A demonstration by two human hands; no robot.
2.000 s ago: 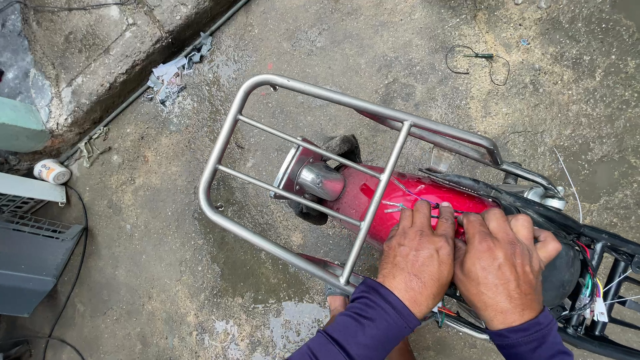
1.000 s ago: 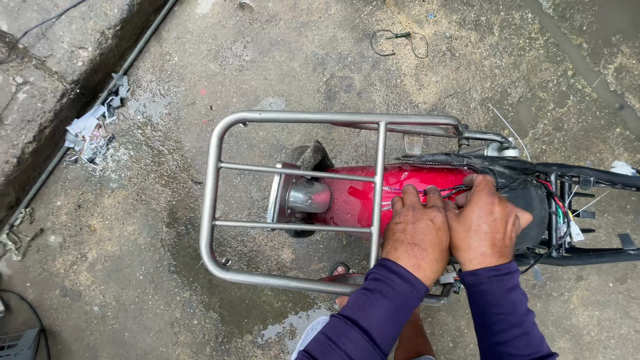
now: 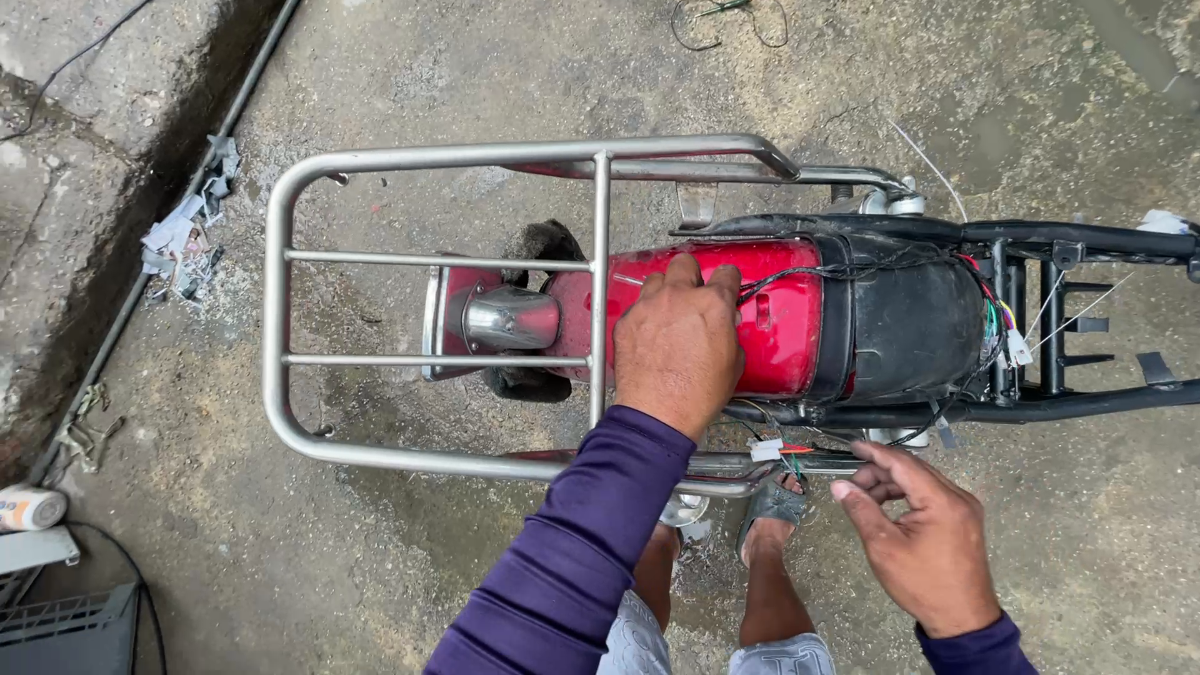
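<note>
The red rear fender (image 3: 783,352) of a motorcycle lies under a silver tubular rear rack (image 3: 431,155). My left hand (image 3: 680,337) is on the fender by the rack's crossbar, its fingertips at the end of a dark wiring harness (image 3: 825,272); whether they grip it is hidden. That harness runs right over the black inner fender (image 3: 914,328). Away from the fender, my right hand (image 3: 919,534) hovers near the lower frame rail, fingers apart and nothing between them. A white connector (image 3: 766,450) with orange and green wires sits just left of its fingertips.
The black motorcycle frame (image 3: 1078,408) extends right, with coloured wires and a white connector (image 3: 1017,347). A metal light housing (image 3: 511,319) is at the fender's rear. Scraps (image 3: 183,234) lie by a pipe and concrete ledge (image 3: 75,122) at left. A grey crate (image 3: 70,628) stands lower left.
My right hand has left the harness on the fender and moved down to beside the lower rail, its fingers now apart. My left hand has stayed on the fender.
</note>
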